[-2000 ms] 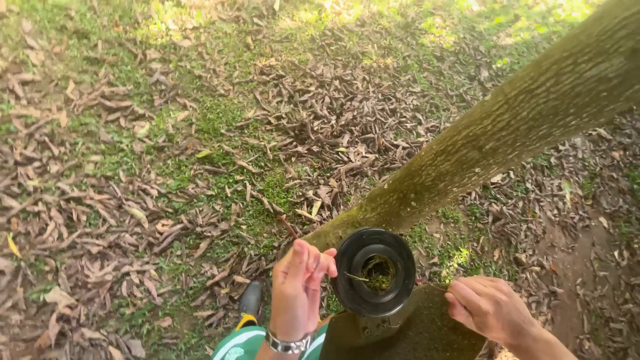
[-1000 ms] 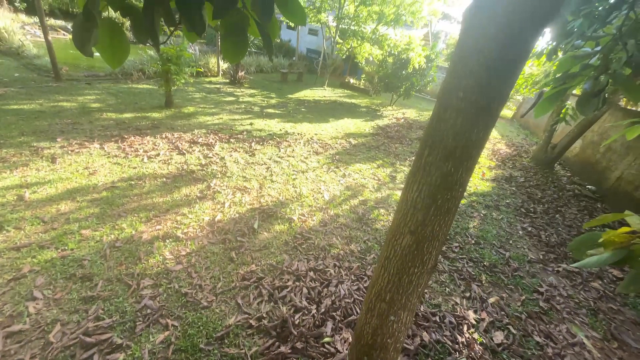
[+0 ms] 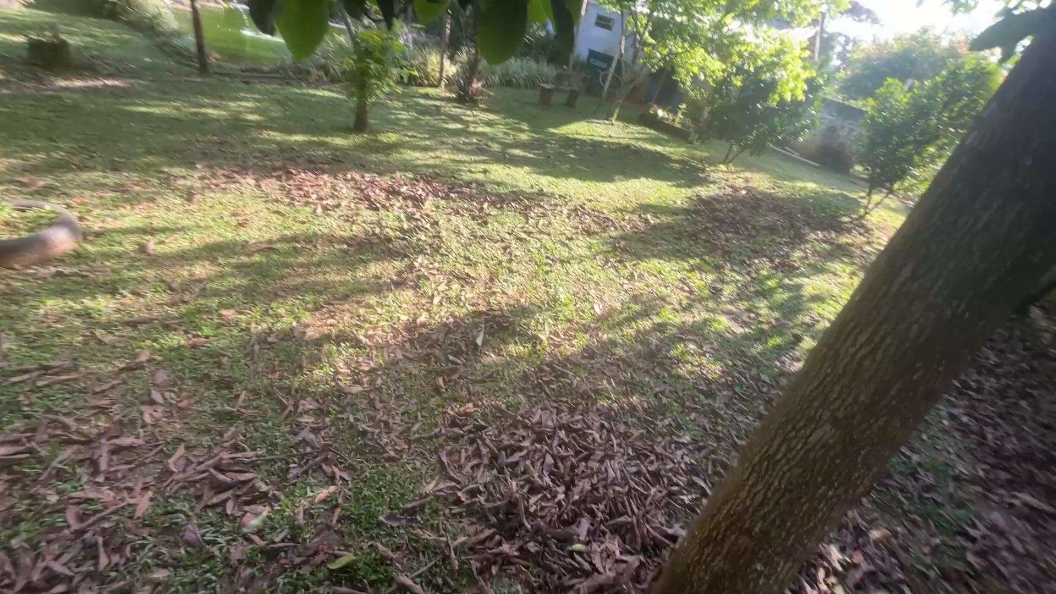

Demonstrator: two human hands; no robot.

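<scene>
At the left edge of the head view is a blurred, rounded brownish shape (image 3: 40, 242) with a thin grey curve above it. It may be part of my left hand, but the blur and the frame's edge hide too much to tell. My right hand is out of view. A leaning tree trunk (image 3: 858, 355) with rough bark crosses the right side. Dry brown leaves (image 3: 577, 487) lie thickly on the grass near its foot. The black round part seen earlier is out of view.
Green leaves (image 3: 499, 29) hang low at the top edge. Farther off stand a thin young tree (image 3: 361, 95), a stump (image 3: 49, 54), bushes (image 3: 924, 132), a bench (image 3: 559, 91) and a pale building (image 3: 600, 33). Grass with scattered leaves slopes between them.
The view has swung up from my hands and the black round part to the garden. Two seconds ago my left hand was beside that part and my right hand at the brown surface below it.
</scene>
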